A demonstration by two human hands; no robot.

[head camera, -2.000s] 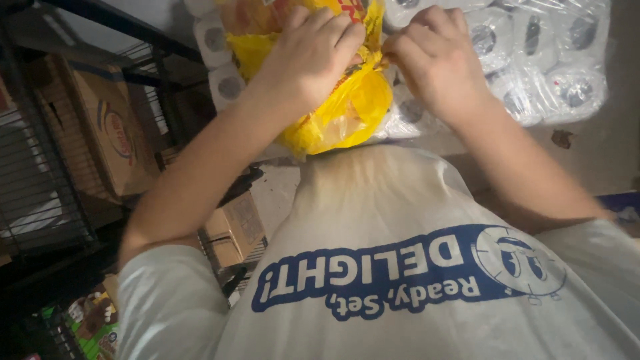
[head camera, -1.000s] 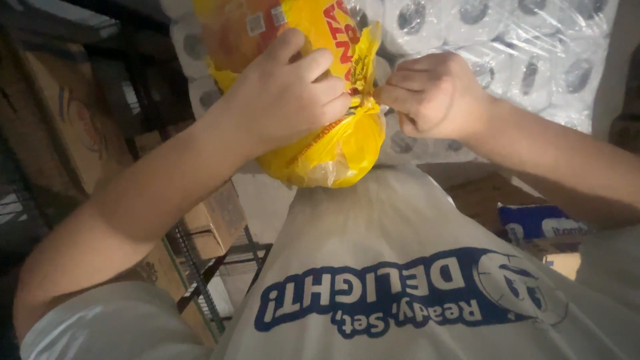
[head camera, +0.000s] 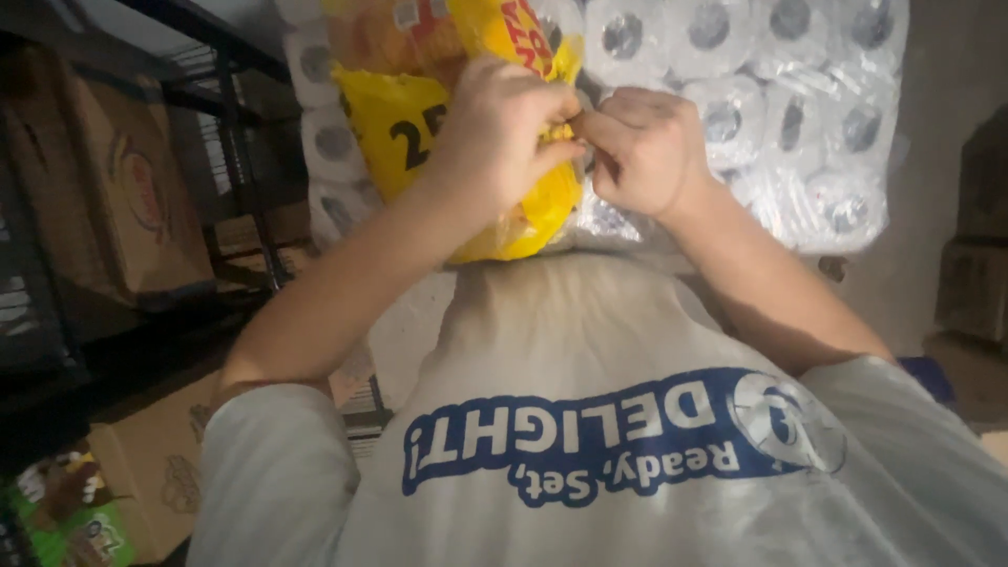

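Note:
A yellow printed plastic bag (head camera: pixel 378 130) with orange-brown contents showing through its clear part lies on a clear-wrapped pack of white paper rolls (head camera: pixel 717 118). My left hand (head camera: pixel 512 126) lies over the bag, its thumb and fingers closed on the gathered edge. My right hand (head camera: pixel 646 150) pinches the same gathered plastic from the right side, fingertips almost touching those of my left hand. The exact grip point is partly hidden by the fingers. My printed light shirt (head camera: pixel 583 331) is just below the bag.
Dark metal shelving (head camera: pixel 236 142) stands at the left with a large cardboard box (head camera: pixel 142 181) on it. Another cardboard box (head camera: pixel 157 465) and a green printed package (head camera: pixel 71 512) sit at the lower left. More boxes (head camera: pixel 972 287) are at the right edge.
Both hands stay at the gathered part of the bag throughout, with the finger positions shifting. The view has moved between frames.

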